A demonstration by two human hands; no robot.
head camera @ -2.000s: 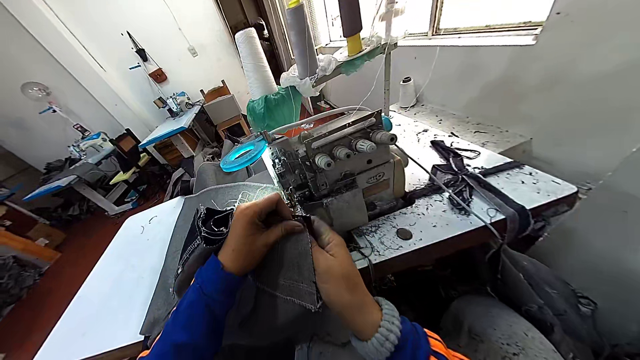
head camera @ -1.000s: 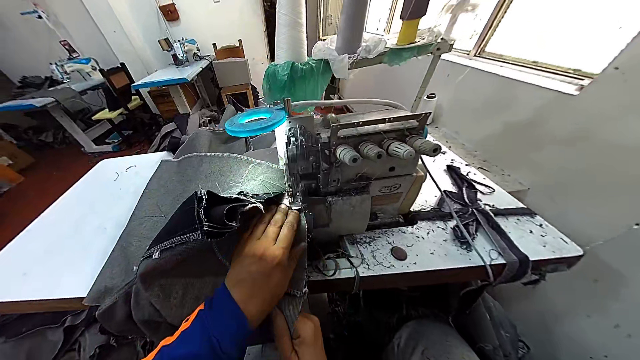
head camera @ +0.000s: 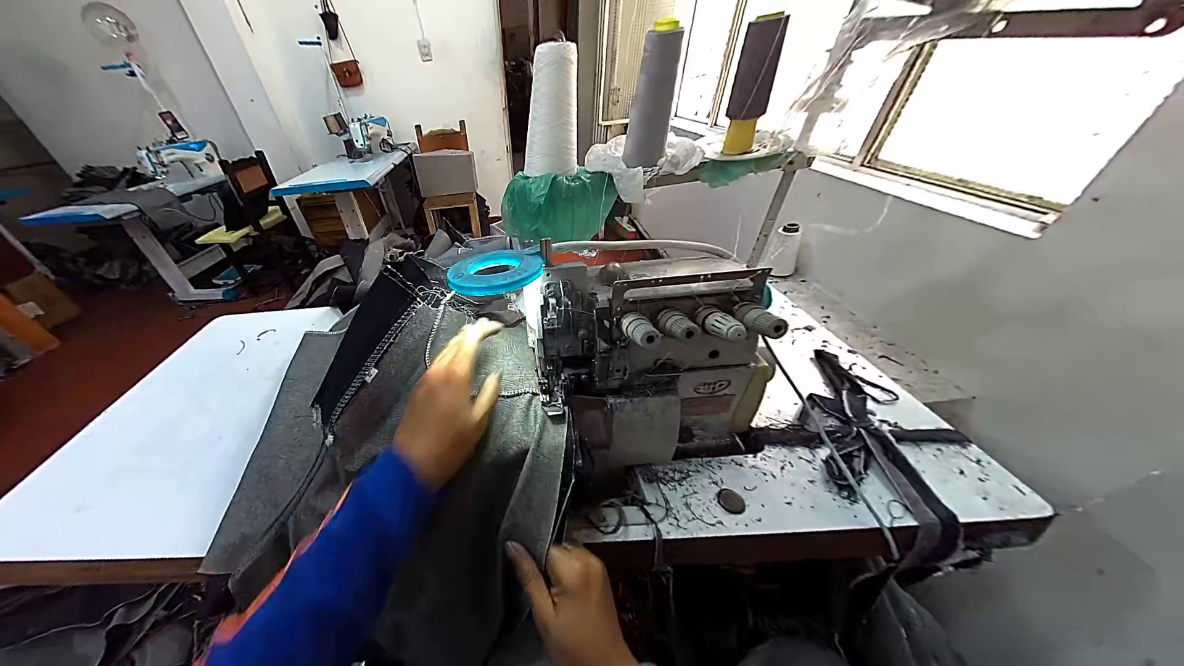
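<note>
An overlock sewing machine stands on a white table, its presser foot near the edge of a grey denim garment piece. My left hand, blurred, reaches over the denim left of the machine head with its fingers apart; whether it touches the cloth I cannot tell. Below the machine, my right hand grips the denim's right edge between thumb and fingers. A dark pocket piece with white overlock stitching lies on the denim's left side. Behind my left fingers is a blue ring-shaped lamp.
Thread cones stand behind the machine. Dark fabric strips lie on the right of the table, among lint and a small round disc. A white tabletop extends left. Other sewing tables stand farther back.
My left hand has left the presser foot area and moved left over the cloth. The denim now lies spread out, with the dark stitched piece farther back. My right hand still holds cloth low down.
</note>
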